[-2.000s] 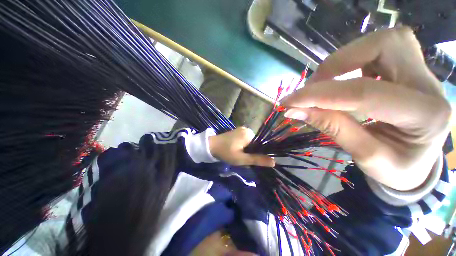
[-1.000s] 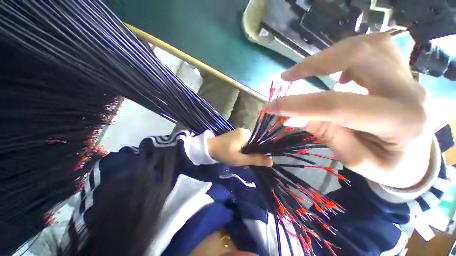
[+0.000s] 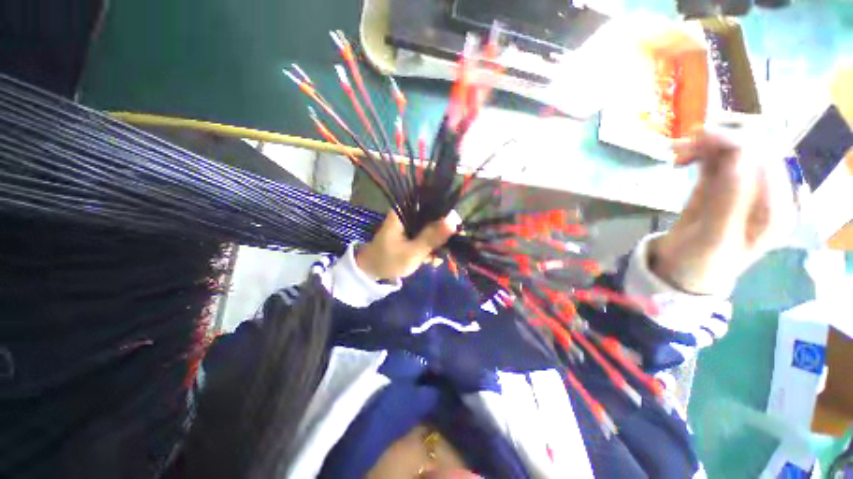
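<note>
My left hand (image 3: 404, 245) is closed around a thick bundle of black cables (image 3: 271, 208) above my lap. The cable ends fan out beyond the fist, with red core wires (image 3: 552, 313) and pale tips, some pointing up and some to the lower right. My right hand (image 3: 725, 210) is at the right, blurred, beside the open carton of red sleeves (image 3: 681, 94). Its fingertips are near the carton's lower edge. Whether it holds anything is too blurred to see. An open carton of dark sleeves (image 3: 732, 67) stands just beyond the red one.
The green bench (image 3: 234, 65) has a yellowish edge (image 3: 234, 131). A dark machine on a pale base (image 3: 449, 42) stands at the back. At the right are a dark flat rectangle (image 3: 823, 148) and a white carton with a blue logo (image 3: 790, 370). More black cables (image 3: 93, 337) hang at the left.
My right hand has moved away from the wire ends to the right, beside the cartons. The view has shifted right. The wire ends fan out more widely above my left fist, which still grips the bundle.
</note>
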